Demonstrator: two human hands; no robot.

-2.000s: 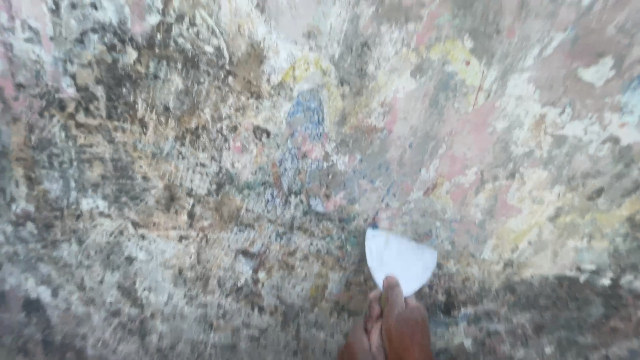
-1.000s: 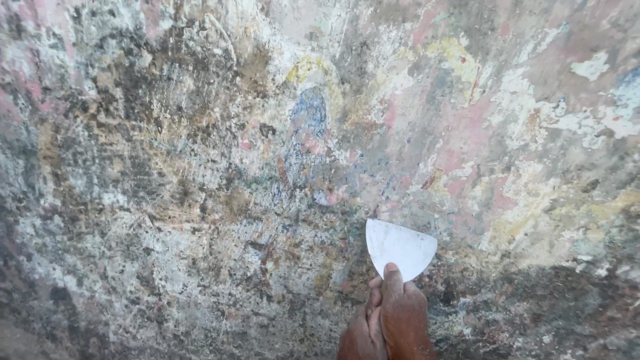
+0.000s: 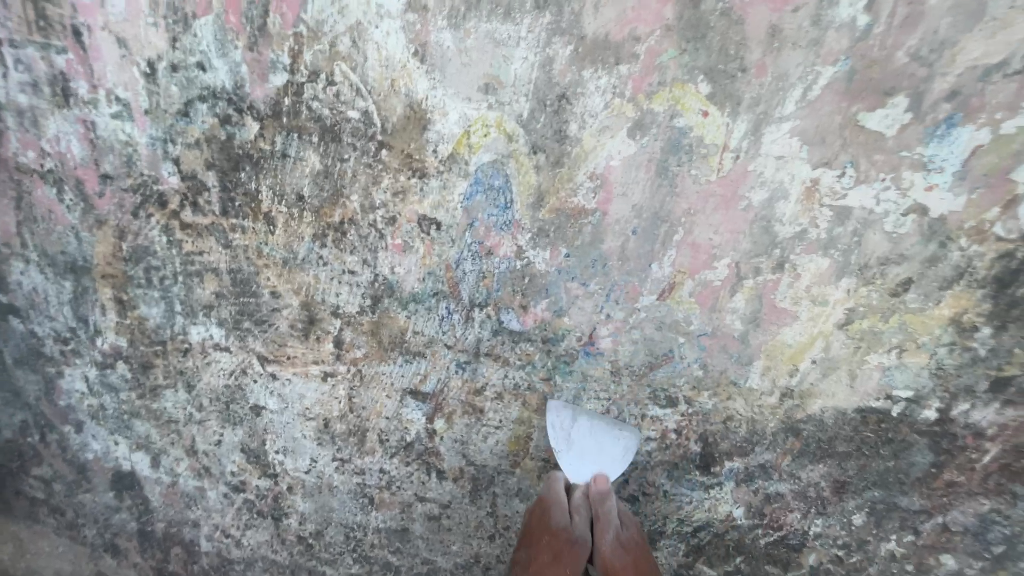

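A pale, fan-shaped scraper blade (image 3: 592, 444) rests near or against a weathered, paint-stained wall (image 3: 480, 368), its wide edge pointing up and slightly tilted down to the right. Both my hands are together at its narrow lower end, low in the view. My left hand (image 3: 552, 532) is on the left side and my right hand (image 3: 620, 532) on the right, with a thumb or finger on the blade's base. The fingers hide the handle. Whether the edge touches the wall cannot be told.
Layers of old paint in pink, white, yellow and blue mark the wall. A blue patch (image 3: 490, 192) under a yellow arc (image 3: 484, 136) lies above the scraper. Dark, rough, mottled areas (image 3: 800, 480) spread to the lower right.
The scraper and both hands have moved down, away from the blue and yellow patches, with the grip kept.
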